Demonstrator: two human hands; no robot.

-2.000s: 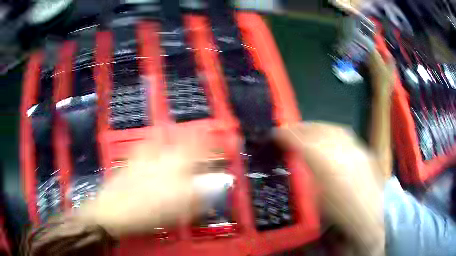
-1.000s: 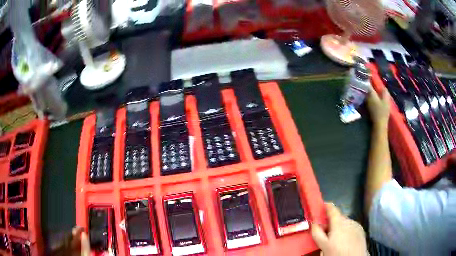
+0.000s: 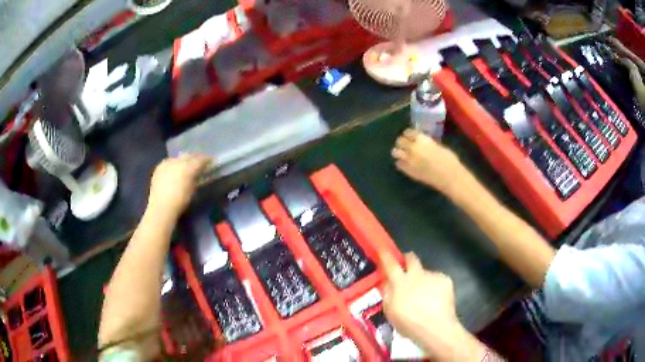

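A red tray (image 3: 357, 215) lies tilted before me. Open black flip phones (image 3: 283, 283) fill its back row, screens away from me, keypads nearer. Closed phones (image 3: 332, 348) with red rims show in the front row, cut off by the bottom edge. My left hand (image 3: 177, 182) reaches over the tray's back left, beside a flat grey-white stack (image 3: 247, 131); its fingertips are blurred. My right hand (image 3: 423, 297) is at the tray's right rim, over the front right slot. A white piece (image 3: 404, 346) shows just below it. I cannot tell whether either hand holds anything.
A coworker's hand (image 3: 424, 161) rests near a bottle (image 3: 428, 112) on the right. Another loaded red tray (image 3: 559, 212) lies beyond. A part-filled view of a red tray (image 3: 53, 304) is at lower left. A white fan (image 3: 92, 191) and a pinkish fan (image 3: 392, 63) stand behind.
The view has turned and the tray sits more slanted. My left hand has moved from the front left to the tray's back. My right hand has moved up along the right rim.
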